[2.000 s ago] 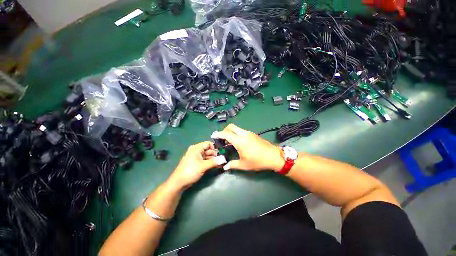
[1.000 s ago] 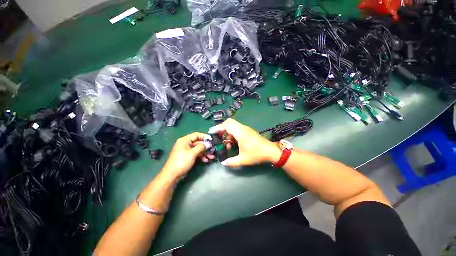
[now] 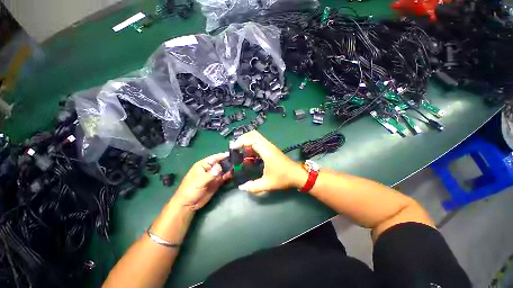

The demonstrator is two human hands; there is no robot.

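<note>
My right hand [image 3: 270,166] holds a black housing [image 3: 245,170] between fingers and thumb, with a bit of green circuit board [image 3: 237,167] and something thin and red showing at it. My left hand [image 3: 201,179] pinches a small dark piece [image 3: 226,164] against the housing's left side. White coverings show on some fingertips. A folded black cable [image 3: 322,145] lies on the table just beyond my right hand, its lead running toward that hand. The fingers hide how the parts meet.
Clear bags [image 3: 126,115] with loose black shells [image 3: 228,121] lie behind my hands. A heap of black units and cables [image 3: 48,185] is at left. Cables with green boards [image 3: 394,115] lie at right. A blue stool [image 3: 469,169] stands beyond the table edge.
The view has shifted, so the scene sits further left. The housing has turned in my right hand and shows more of its dark side. The left fingers have changed their pinch beside it.
</note>
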